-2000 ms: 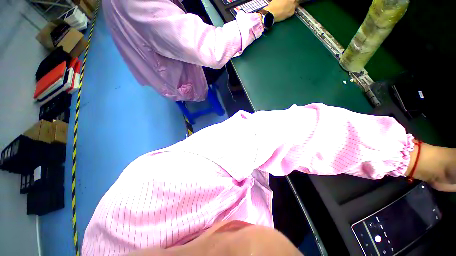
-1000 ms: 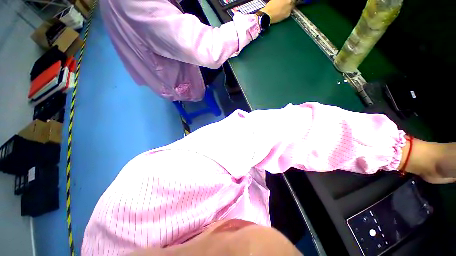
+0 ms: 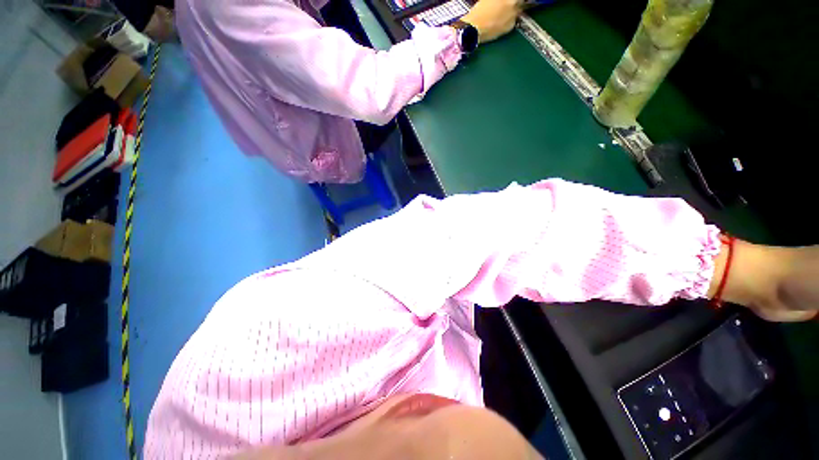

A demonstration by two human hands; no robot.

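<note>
A smartphone (image 3: 718, 373) lies in a black phone tray (image 3: 575, 346) at the lower right. Its screen is mostly dark, with a round white shutter button and small icons near its lower-left end. My left arm, in a pink striped sleeve, reaches across above the tray. My left hand (image 3: 788, 286), with a red cord at the wrist, is just beyond the phone's upper end. The frame's right edge cuts it off and its fingers are hidden. My right hand is out of view.
A person in a pink smock (image 3: 305, 81) sits at the green-matted bench (image 3: 503, 117). A wrapped slanted post (image 3: 651, 63) and a small black device (image 3: 714, 175) stand beyond. Boxes (image 3: 81, 243) and a blue stool (image 3: 364, 193) are on the floor side.
The view has shifted slightly, so the post, phone and my left hand appear a little further left. The pale strip by the phone's shutter button, seen two seconds ago, is now dark.
</note>
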